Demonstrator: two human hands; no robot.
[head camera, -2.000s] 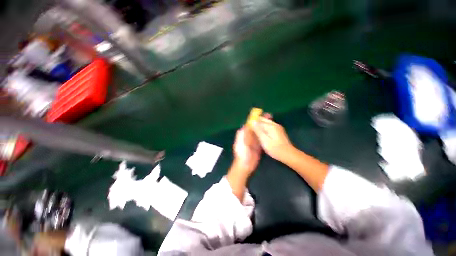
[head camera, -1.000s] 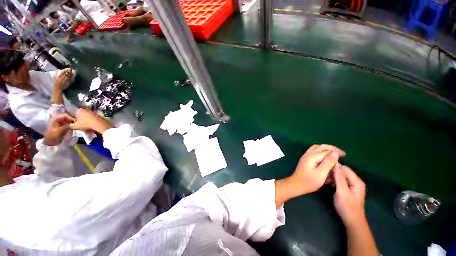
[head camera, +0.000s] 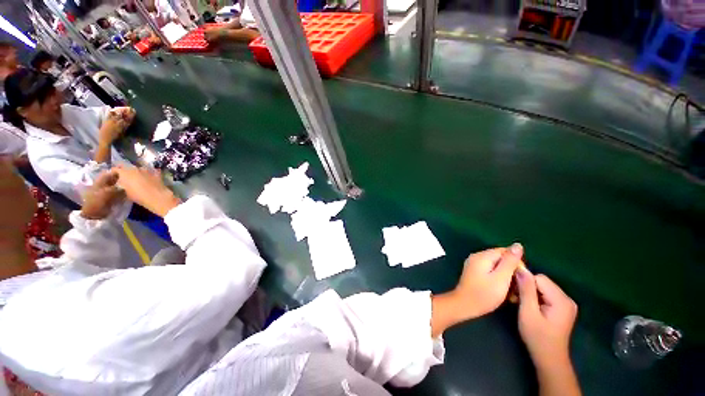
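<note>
My left hand (head camera: 488, 280) and my right hand (head camera: 546, 313) meet fingertip to fingertip at the lower right, above the dark green surface. The fingers are pinched together around something small, of which only a bit of yellow or orange shows between them. What it is cannot be told, since the fingers hide it. White wipes (head camera: 413, 244) lie flat left of my left hand. More ragged white wipes (head camera: 331, 249) lie further left.
A clear cone-shaped bottle (head camera: 646, 339) stands right of my right hand. A grey metal post (head camera: 306, 100) rises behind the wipes. A dark heap of workpieces (head camera: 188, 151) lies far left, before seated people in white smocks (head camera: 131, 290). A red crate (head camera: 332, 42) stands beyond.
The view has swung right and levelled since the first frame, bringing neighbouring workers into sight. Since the second frame my fingers have shifted slightly and still meet.
</note>
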